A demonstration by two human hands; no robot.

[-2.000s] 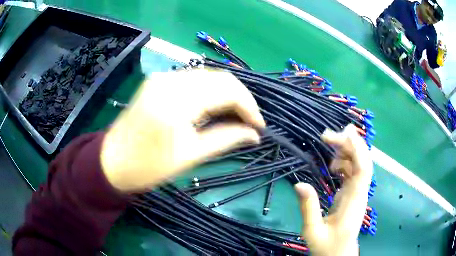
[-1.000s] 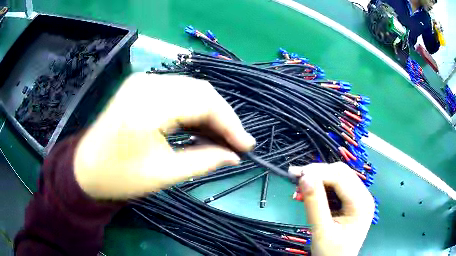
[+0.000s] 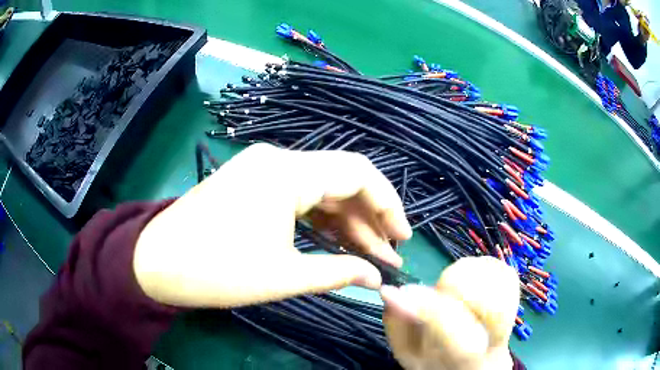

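My left hand (image 3: 246, 231) is at centre left, its thumb and fingers around a black cable lead (image 3: 340, 249). My right hand (image 3: 452, 311) is at the lower right, blurred, its fingertips closed at the same lead's end and touching near the left thumb. Whether a sleeve piece is at that end cannot be told. The main cable pile (image 3: 405, 115) lies behind the hands, silver ends to the left, red and blue ends to the right. A second cable pile (image 3: 311, 329) lies below, partly hidden by both hands.
A black parts tray (image 3: 199, 47) with loose black sleeve pieces (image 3: 87, 108) stands at left. A pale edging strip (image 3: 593, 217) crosses the green bench (image 3: 405, 32). At upper right are a person's dark blue sleeve (image 3: 622, 36), a green and dark object (image 3: 568, 29) and blue-tipped cables (image 3: 611, 97).
My right hand has moved in and down against the left fingertips, and its fingers have closed. My left hand has shifted slightly right. Less of the lead shows between the hands.
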